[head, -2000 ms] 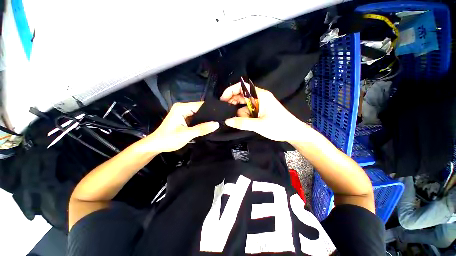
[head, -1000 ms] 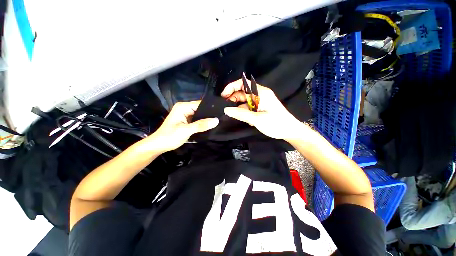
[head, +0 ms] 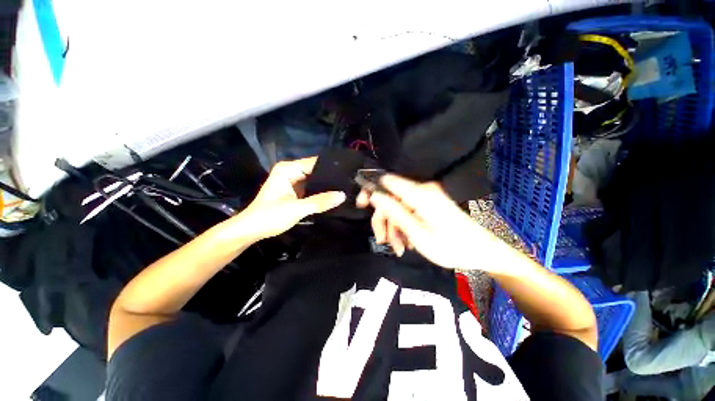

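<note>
A black bag panel (head: pixel 333 174) is held up over my lap, its lower part merging with other dark fabric. My left hand (head: pixel 288 196) pinches its left edge between thumb and fingers. My right hand (head: pixel 411 221) is at the panel's right side, slightly blurred, holding thread snips (head: pixel 370 177) with the dark blades pointing left against or close to the fabric. Whether the blades touch the fabric cannot be told. A thin red thread line (head: pixel 362 146) shows just above the panel.
The white machine table (head: pixel 235 59) crosses the top. Black straps with white strips (head: pixel 117 192) and dark bags lie at left. A blue basket (head: pixel 533 157) stands at right, with more blue baskets holding black pieces and a yellow tape. Grey cloth lies at far right.
My right hand has let go of the panel's edge, moved down and turned, so the snips now point left at the panel instead of up. My left hand keeps its hold. The view has shifted slightly.
</note>
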